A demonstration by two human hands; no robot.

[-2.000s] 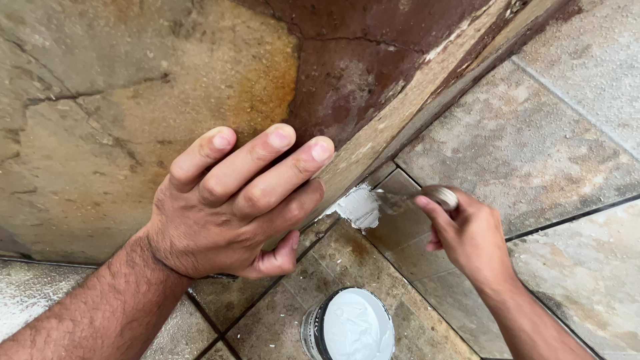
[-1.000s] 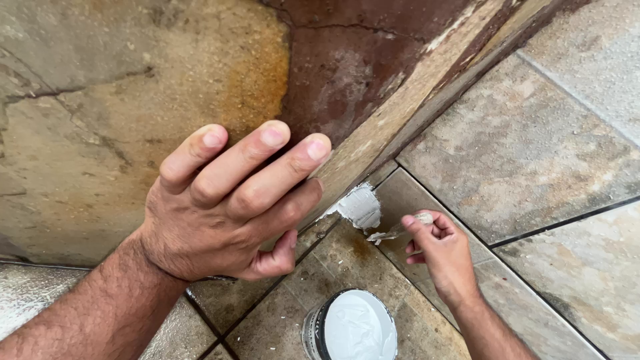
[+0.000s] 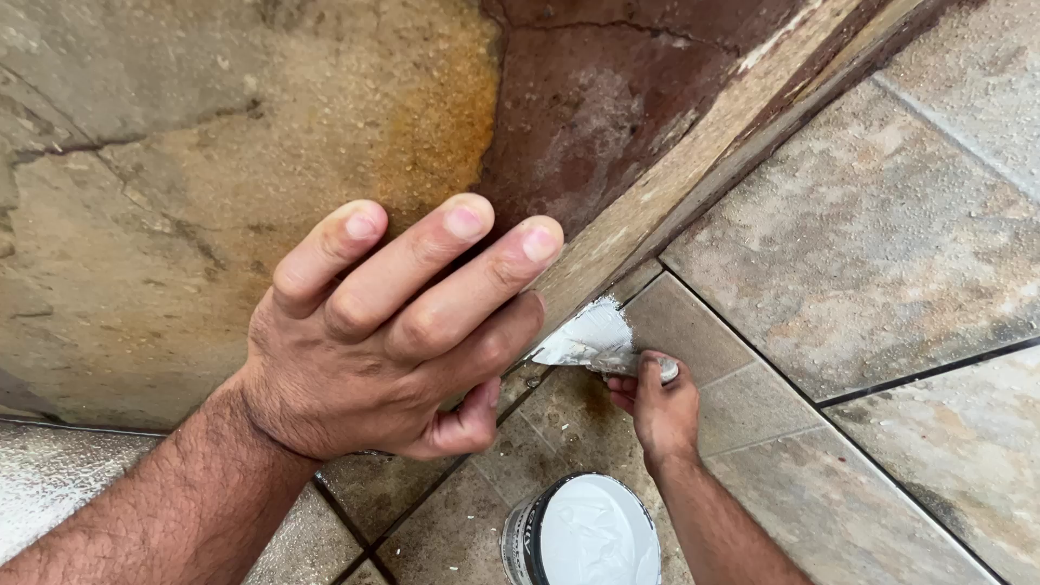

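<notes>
My left hand (image 3: pixel 398 333) has its fingers raised and apart beside a worn wooden door edge (image 3: pixel 650 195); it holds nothing visible, and whether its palm touches the surface is hidden. My right hand (image 3: pixel 666 398) grips a small putty knife (image 3: pixel 617 362), whose blade lies against a patch of white putty (image 3: pixel 589 335). This patch spreads over the foot of the wood and the tile beside it. An open tub of white putty (image 3: pixel 600 532) stands on the floor below, between my forearms.
Stone-like tiles (image 3: pixel 877 236) with dark joints lie to the right. Smaller brown floor tiles (image 3: pixel 439 520) with white crumbs surround the tub. A cracked, stained surface (image 3: pixel 244 106) fills the upper left.
My right hand has moved left and up toward the wooden edge, bringing the knife from beside the white patch onto it. My left hand stays in about the same pose.
</notes>
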